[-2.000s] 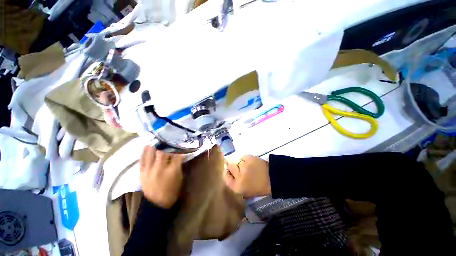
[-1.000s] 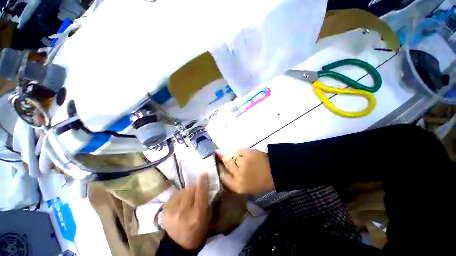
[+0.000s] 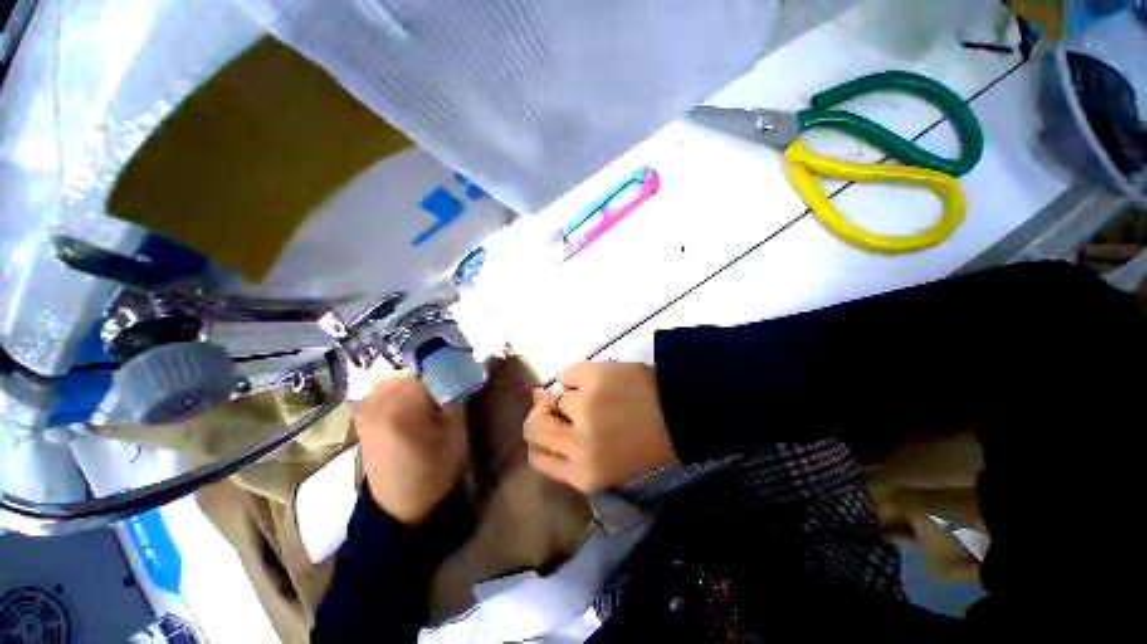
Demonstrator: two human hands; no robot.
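The khaki-brown garment (image 3: pixel 526 513) lies below the sewing machine's needle area and hangs over the table's front edge. A grey block (image 3: pixel 449 371) sits at the presser foot. My left hand (image 3: pixel 410 450) is on the cloth just left of and below this block; its fingertips are blurred and partly hidden. My right hand (image 3: pixel 598 425) has its fingers curled and pinches the cloth right of the block. A pale piece (image 3: pixel 327 503) shows left of my left hand, and white cloth (image 3: pixel 535 606) shows below the brown.
The white machine head (image 3: pixel 365 227) fills the upper left, with a brown scrap (image 3: pixel 258 157) and pale cloth (image 3: pixel 541 88) on it. Scissors (image 3: pixel 881 157) with green and yellow handles and a pink-and-blue nipper (image 3: pixel 613 211) lie on the table. A clear tub (image 3: pixel 1069 120) is far right.
The view has moved closer to the machine. My left hand has moved from atop the pale strip to beside the grey block. Brown cloth now shows between my hands where pale cloth was.
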